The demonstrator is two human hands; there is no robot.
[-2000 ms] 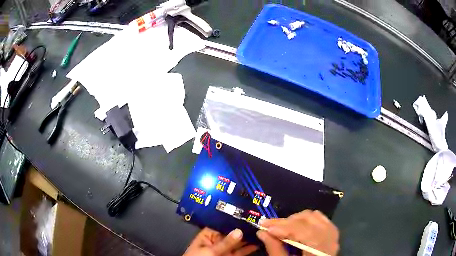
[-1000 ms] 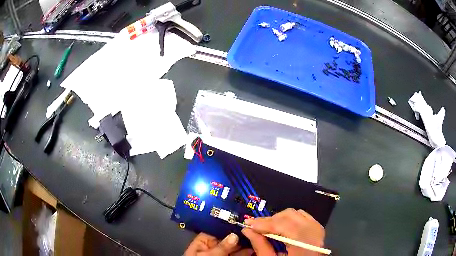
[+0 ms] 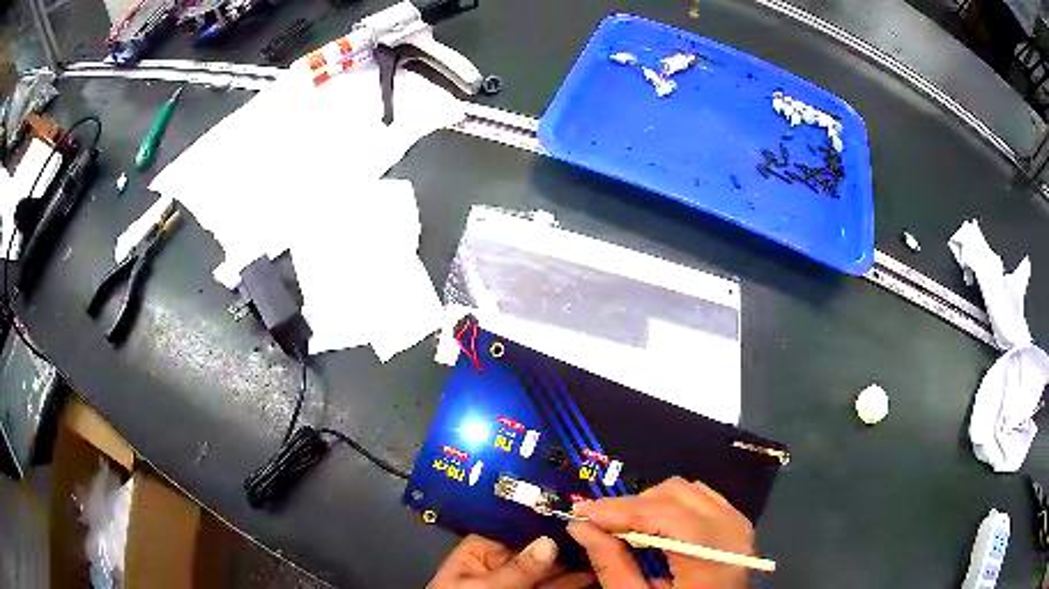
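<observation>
A dark blue-black panel with blue stripes and red and yellow labels lies near the bench's front edge. A bright blue-white light glows on its left part. My right hand grips a thin pale stick, its tip beside the silvery-white block on the panel. My left hand is at the panel's lower edge, fingers bent and cut off by the frame's bottom; whether it grips the panel is hidden.
Behind the panel lies a clear bag. A blue tray holds small white and black parts. At left are a black adapter, pliers and a glue gun on white paper. A white disc and cloth are at right.
The light stays on. My right hand has shifted slightly on the panel and the stick now lies flatter than two seconds ago. The view has shifted slightly.
</observation>
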